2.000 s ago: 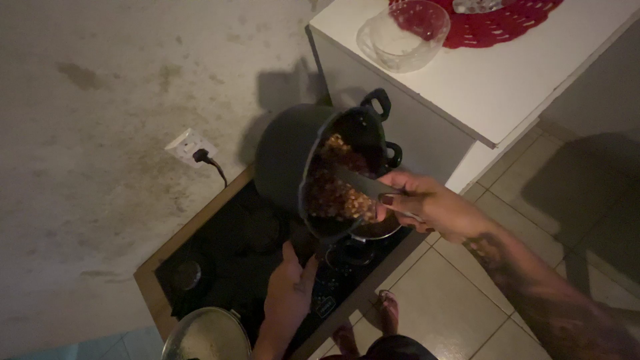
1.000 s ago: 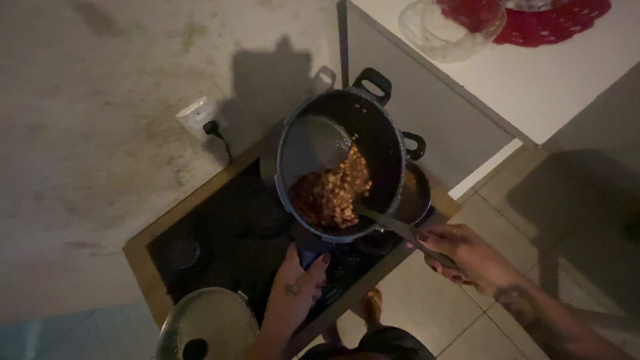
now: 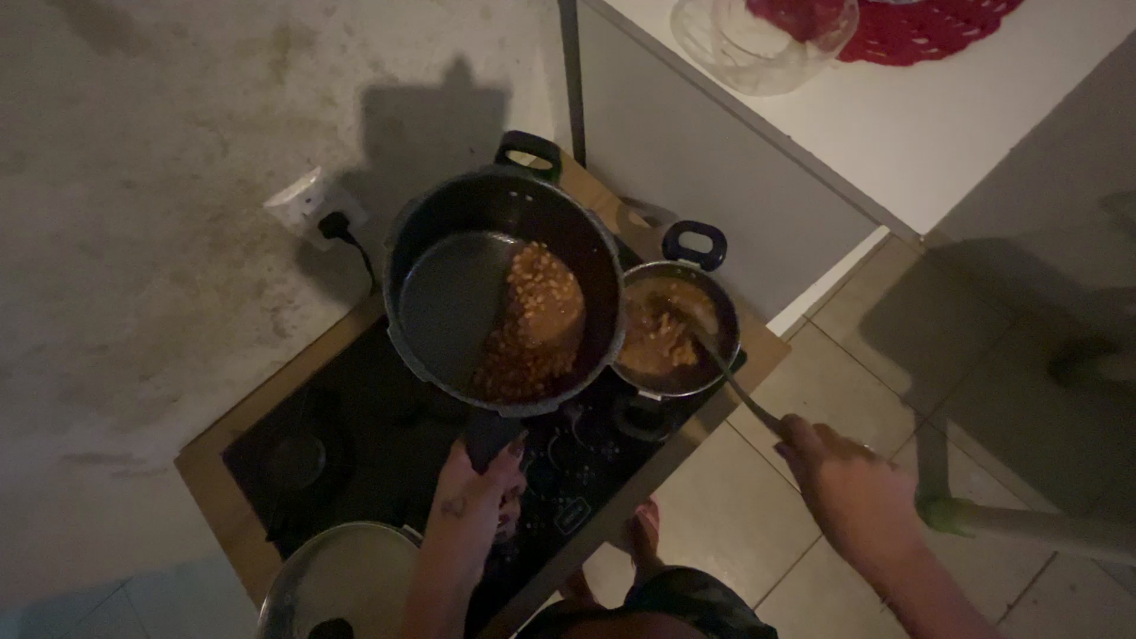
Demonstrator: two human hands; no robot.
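My left hand [image 3: 479, 497] grips the lower black handle of a large dark pot [image 3: 444, 293], which is tilted above the cooktop. Cooked beans [image 3: 537, 328] in brown sauce lie along the pot's right side. My right hand [image 3: 839, 479] is closed on the handle of a long spoon or ladle [image 3: 750, 399]. Its head is down among the beans and broth [image 3: 661, 324] inside a smaller two-handled pot [image 3: 733, 311], just right of the large one. The large pot's rim overlaps the small pot's left edge in view.
A black glass cooktop [image 3: 373, 444] sits on a wood-edged counter [image 3: 213, 479]. A pot lid [image 3: 342, 568] lies at its lower left. A wall socket [image 3: 311, 200] holds a black plug [image 3: 335, 226]. The white cabinet top [image 3: 896, 133] bears a clear bowl [image 3: 763, 53] and a red crocheted mat [image 3: 923, 31].
The spoon in my right hand has moved from inside the large pot into the small pot. The large pot has turned, its opening now facing up more. My left hand stays at its handle.
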